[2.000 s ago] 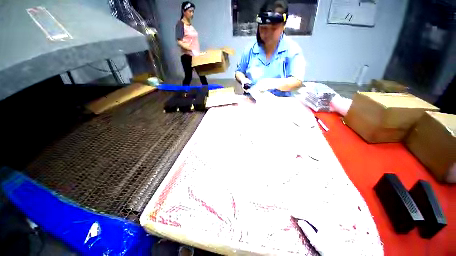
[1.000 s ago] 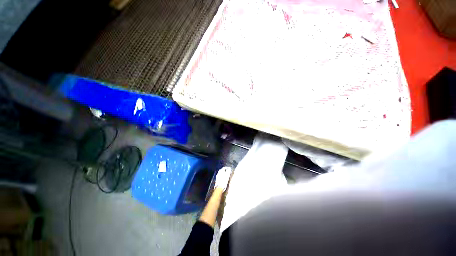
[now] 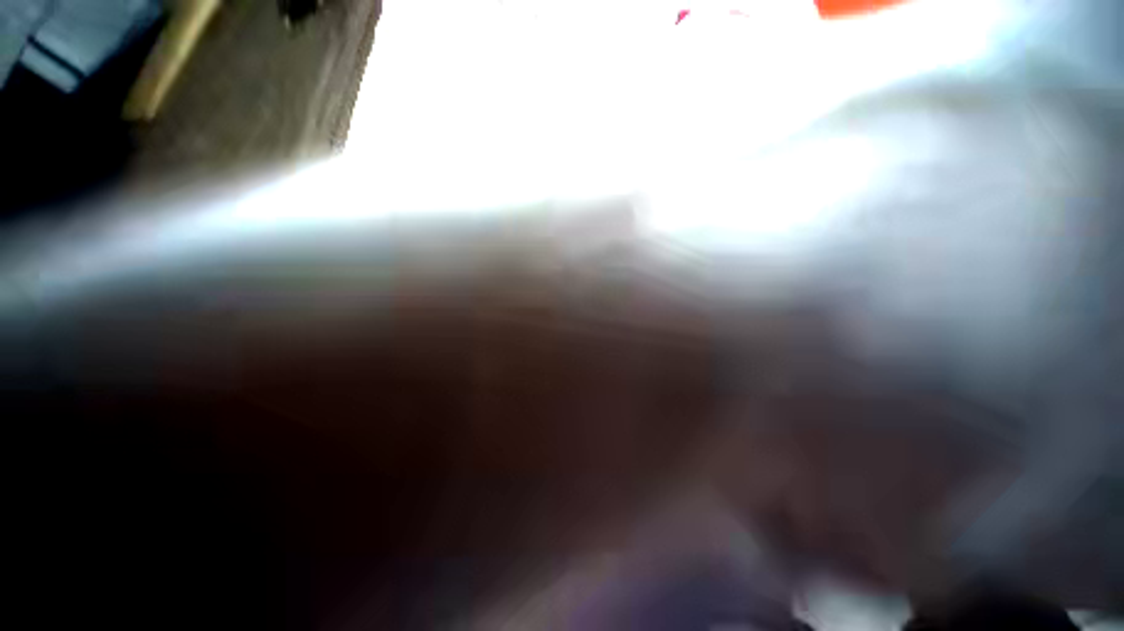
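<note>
A large blurred whitish sheet or bag [image 3: 961,210], close to the camera, covers most of the view; its lower part is dark and brownish. Behind it the padded table cover [image 3: 530,99] glares white. I cannot make out either of my hands. Whatever lies below the sheet is hidden.
The mesh conveyor belt [image 3: 265,86] shows at the upper left, with a tan strip [image 3: 170,62] beside it. A bit of red table cloth [image 3: 857,6] shows at the top edge. Small red scraps [image 3: 683,16] lie on the cover.
The whitish sheet has come up close across the view. It now hides the blue stool, the floor and the table's near edge. The gloved left hand seen low down is no longer visible.
</note>
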